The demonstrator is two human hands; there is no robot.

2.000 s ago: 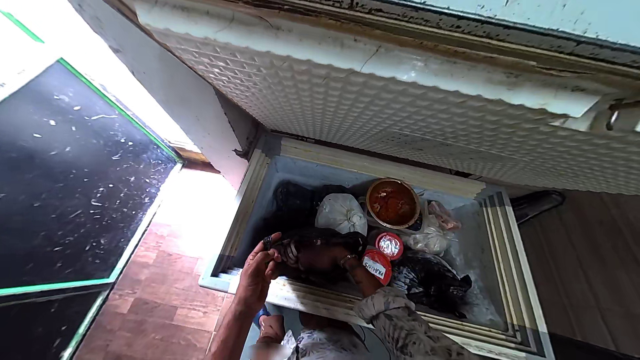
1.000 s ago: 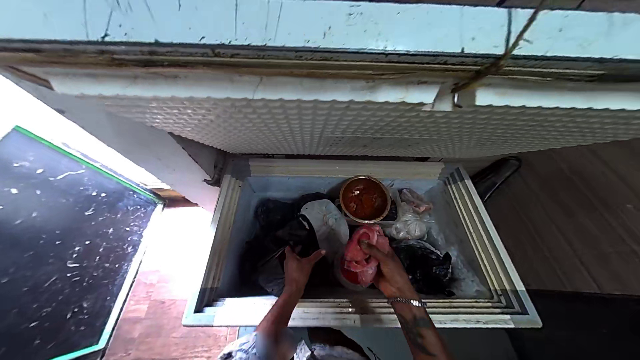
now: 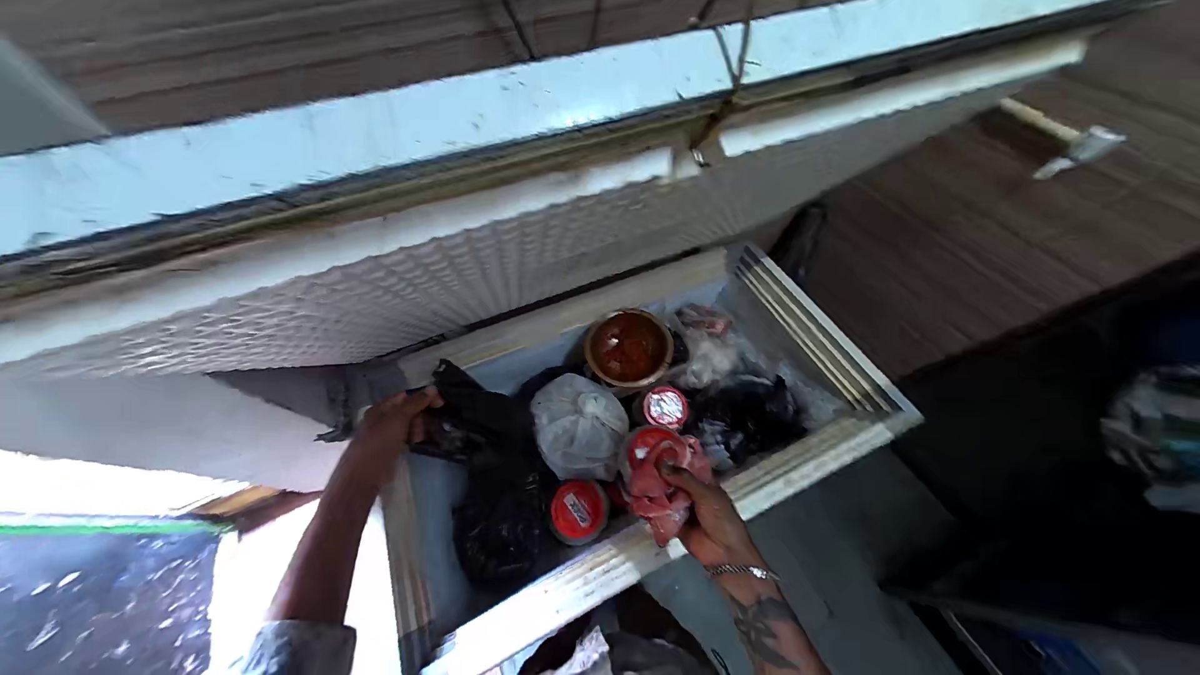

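Note:
My left hand (image 3: 398, 417) grips the top of a black plastic bag (image 3: 469, 412) at the left end of an open chest freezer (image 3: 891, 427). My right hand (image 3: 703, 511) holds a crumpled pink-red bag or wrap (image 3: 661, 497) over the freezer's near rim. Beside it are a red-lidded tub (image 3: 578, 512) and a smaller jar with a red-rimmed lid (image 3: 666, 407). A tied white plastic bag (image 3: 579, 427) lies in the middle, next to a round bowl of red-brown sauce (image 3: 628, 348). Another black bag (image 3: 750, 412) lies at the right.
The raised freezer lid (image 3: 450, 272) with its quilted inner lining stands along the far side. Clear bags with pale contents (image 3: 708, 356) lie in the far right corner. The near rim (image 3: 562, 609) of the freezer runs in front of my body.
My left hand has moved to the freezer's left end with the black bag. My right hand, holding the pink-red bag, is now at the near rim. The view has turned.

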